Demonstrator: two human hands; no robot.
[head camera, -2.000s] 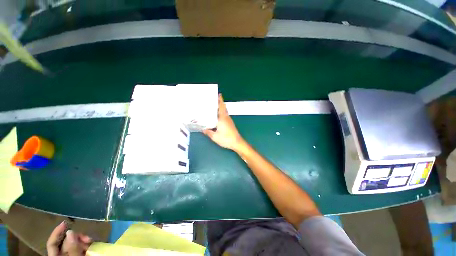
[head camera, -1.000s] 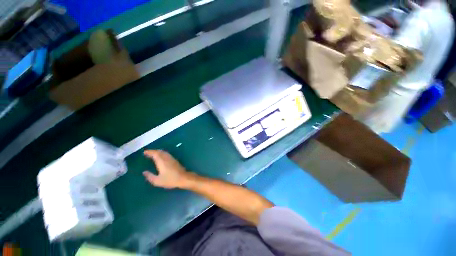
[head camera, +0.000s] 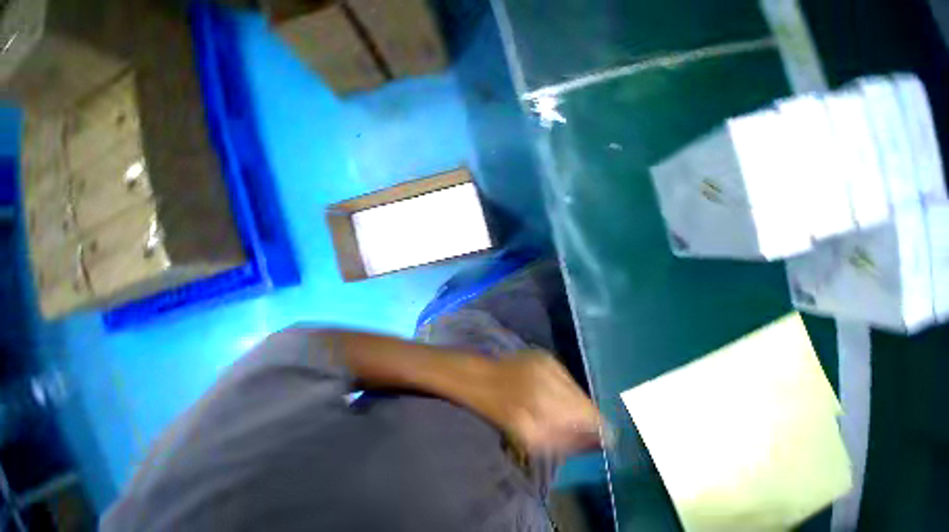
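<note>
My left hand (head camera: 552, 405), blurred, is at the bench's near edge with its forearm coming from the left. Its fingers look bent, and I cannot tell whether it holds anything. My right hand is out of the picture. A pale yellow sheet (head camera: 744, 426) lies beyond the hand, over the green bench, its lower end cut off by the picture's edge. White retail boxes (head camera: 801, 177) stand close together in rows on the bench at the upper right, with small marks on their near sides.
The green bench (head camera: 624, 270) has its edge running down the middle. On the blue floor are an open brown carton (head camera: 343, 247) with white content, stacked brown cartons (head camera: 94, 197) on a blue pallet (head camera: 234, 156), and more cartons (head camera: 359, 47) at the top.
The view has swung left, so the scale is out of sight and the floor cartons show. My right hand, seen earlier near the boxes, is gone; my left hand is now in view.
</note>
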